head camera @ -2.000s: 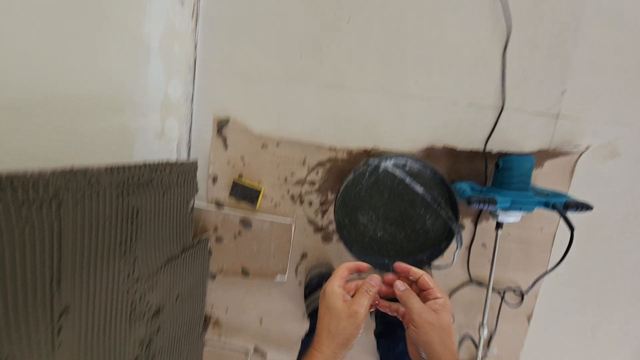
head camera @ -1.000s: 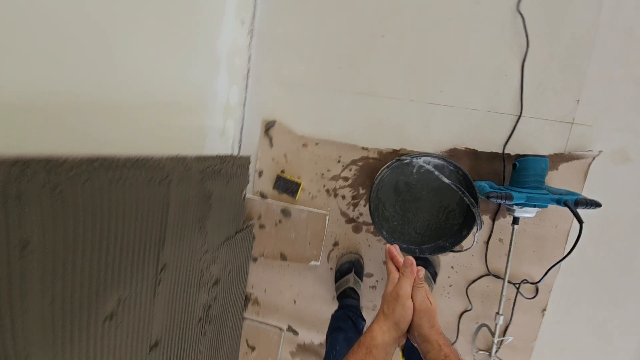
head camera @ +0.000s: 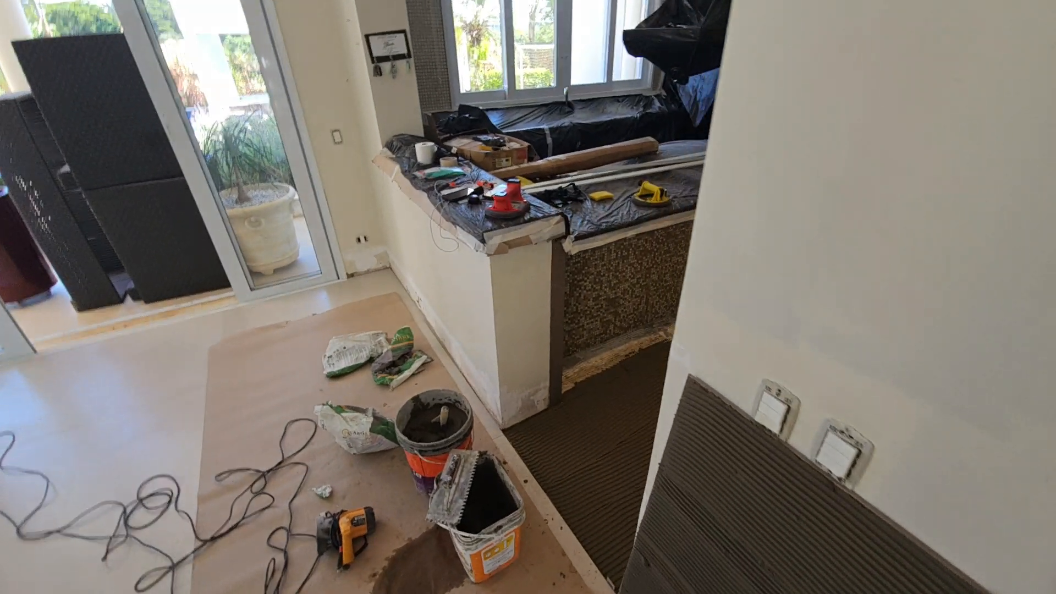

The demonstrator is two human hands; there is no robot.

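Note:
Neither my left hand nor my right hand is in the picture, so what they hold or touch is hidden. Below, on brown paper, a square bucket (head camera: 493, 548) has a notched trowel (head camera: 453, 487) lying across its rim. Right behind it a round orange bucket (head camera: 429, 462) contains grey mortar with a tool handle sticking out. An orange and black power tool (head camera: 346, 532) rests on the paper to the left. Ridged grey mortar covers a large panel (head camera: 767, 503) at the lower right, and more ridged mortar (head camera: 598, 450) coats the floor beyond the buckets.
Looped black cable (head camera: 161, 503) crosses the floor at left. Several crumpled bags (head camera: 355, 427) lie near the buckets. A half wall (head camera: 445, 289) carries a plastic-covered counter with red (head camera: 506, 202) and yellow suction lifters (head camera: 652, 194). A wall (head camera: 874, 206) with two switches rises at right.
The view has swung strongly from the floor to the wider room. Both my hands, close together in the earlier frames, are out of sight, as are the black bucket and blue mixer.

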